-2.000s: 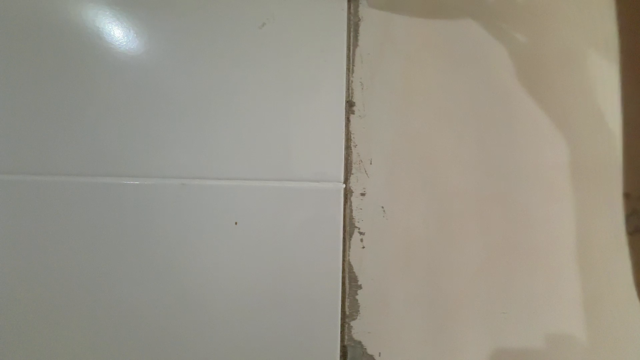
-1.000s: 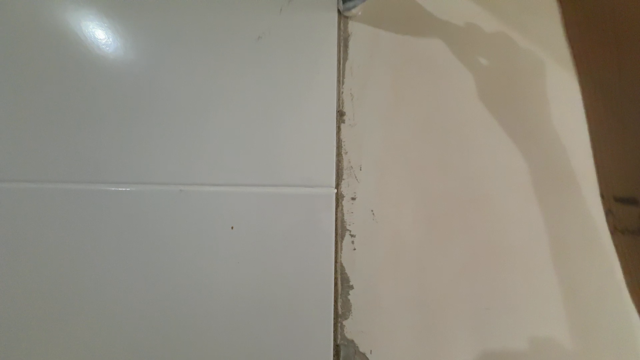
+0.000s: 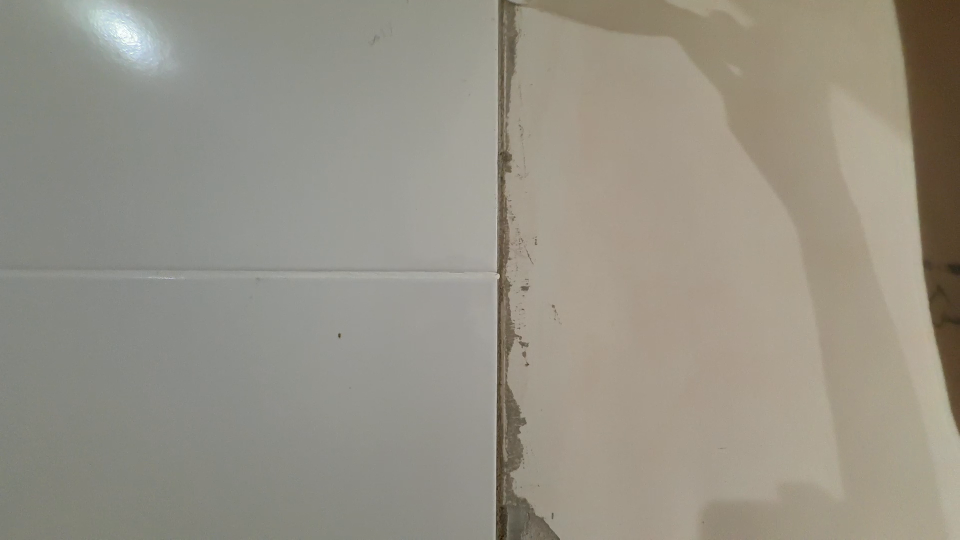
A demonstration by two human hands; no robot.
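Neither of my hands is in view, so what they hold is hidden. Glossy white wall tiles [image 3: 247,150] fill the left half, with a white grout joint [image 3: 337,274] running across between two of them. Their right edge meets a rough strip of grey mortar [image 3: 514,427], ragged toward the right. Beyond it lies a smooth cream wall surface [image 3: 637,262] with small grey flecks near the strip. At the top end of the strip, a sliver of something pale [image 3: 516,2] just shows, too little to identify.
An arm-shaped shadow [image 3: 825,247] falls across the right part of the cream surface, and a second shadow [image 3: 772,517] lies at the bottom. A brown surface with dark marks [image 3: 943,300] shows past the curved right edge.
The arm-shaped shadow on the cream surface has shifted. A small whitish and dark thing at the top of the strip, seen one second ago, has mostly left the view.
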